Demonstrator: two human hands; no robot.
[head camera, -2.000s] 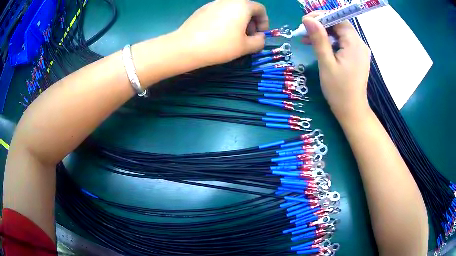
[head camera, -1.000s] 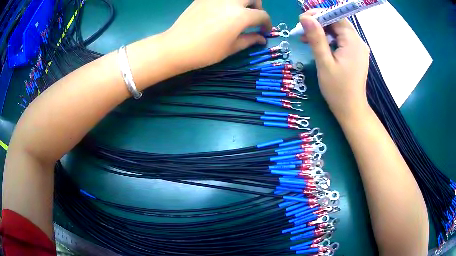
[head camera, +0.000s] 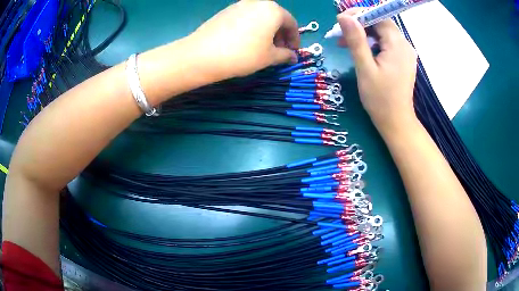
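My left hand (head camera: 250, 40) is at the top centre, its thumb and fingers closed on a lead whose ring terminal (head camera: 315, 50) sticks out to the right. Another ring terminal shows just above it. My right hand (head camera: 387, 71) holds the white paint marker (head camera: 378, 13), its pale tip pointing left, a little apart from the terminals. Black leads (head camera: 227, 175) lie fanned across the bench below, with blue sleeves (head camera: 307, 134), red collars and silver rings at their right ends. The lead inside my left fingers is mostly hidden.
A thick black bundle (head camera: 449, 148) runs down the right side, over a white sheet (head camera: 455, 62). A blue plastic part (head camera: 27, 48) and more leads lie at the upper left. A steel rule (head camera: 74, 271) shows at the lower left of the green bench (head camera: 401, 238).
My left hand has moved slightly left and down to a lower terminal; one terminal now lies above it. The marker tip has drawn slightly away from the terminals. The fanned leads have shifted slightly left in view.
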